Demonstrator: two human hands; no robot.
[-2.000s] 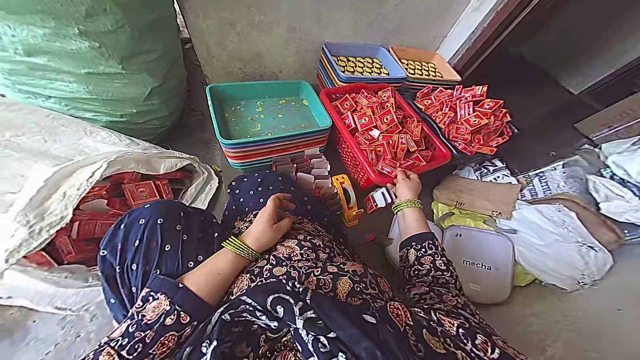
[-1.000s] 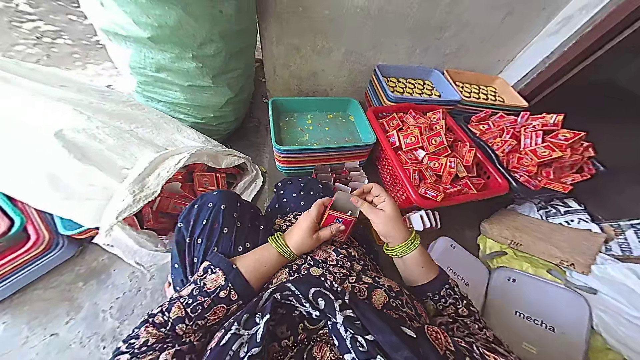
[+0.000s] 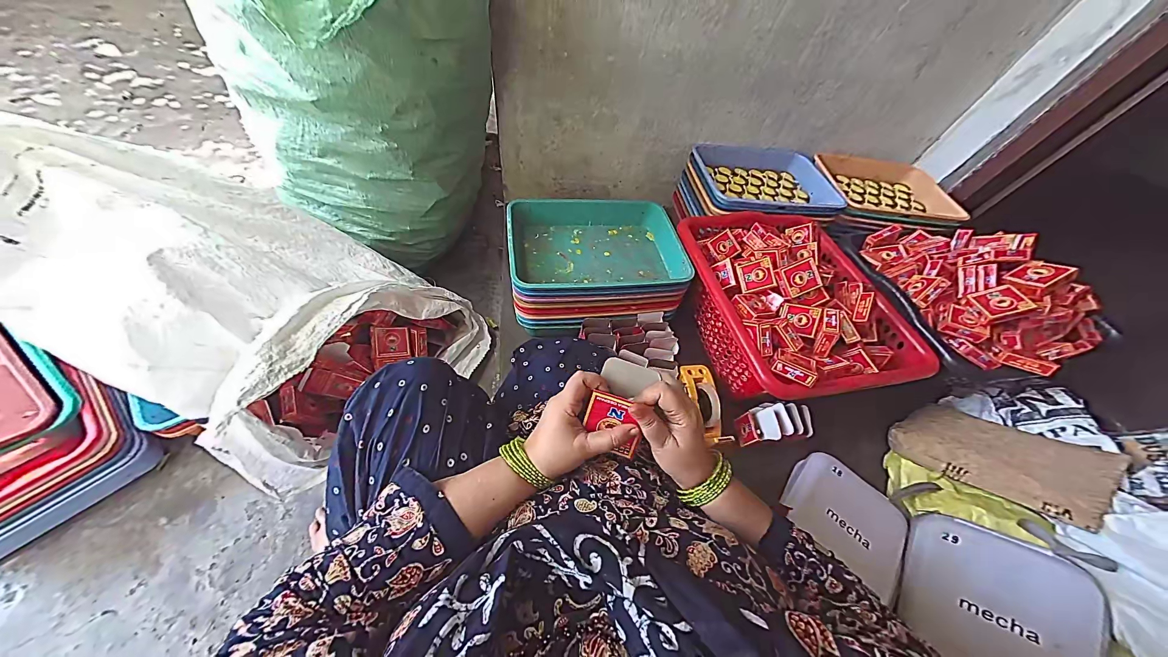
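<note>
A small red printed cardboard box [image 3: 606, 412] with its pale flap raised is above my lap. My left hand [image 3: 573, 429] grips it from the left side. At its right edge are the bent fingers of my right hand [image 3: 673, 434]; whether they grip the box or only touch it is unclear. Just beyond my hands stand several small open boxes [image 3: 643, 334] in rows. A yellow tape dispenser [image 3: 701, 401] lies right of my right hand, partly hidden by it. Farther right, several small boxes with pale flaps [image 3: 777, 422] stand side by side.
A red plastic basket [image 3: 730, 339] and a dark tray [image 3: 899, 301] hold heaped red boxes. Behind are stacked teal trays [image 3: 599, 290] and a blue tray with round yellow pieces [image 3: 835, 203]. A white sack of red boxes [image 3: 301, 310] lies left, beside a green sack [image 3: 383, 137]. Grey lids [image 3: 995, 575] lie right.
Two seconds ago my hands were apart, the right one by the small boxes near the basket; now both are together at one box. The view has swung left.
</note>
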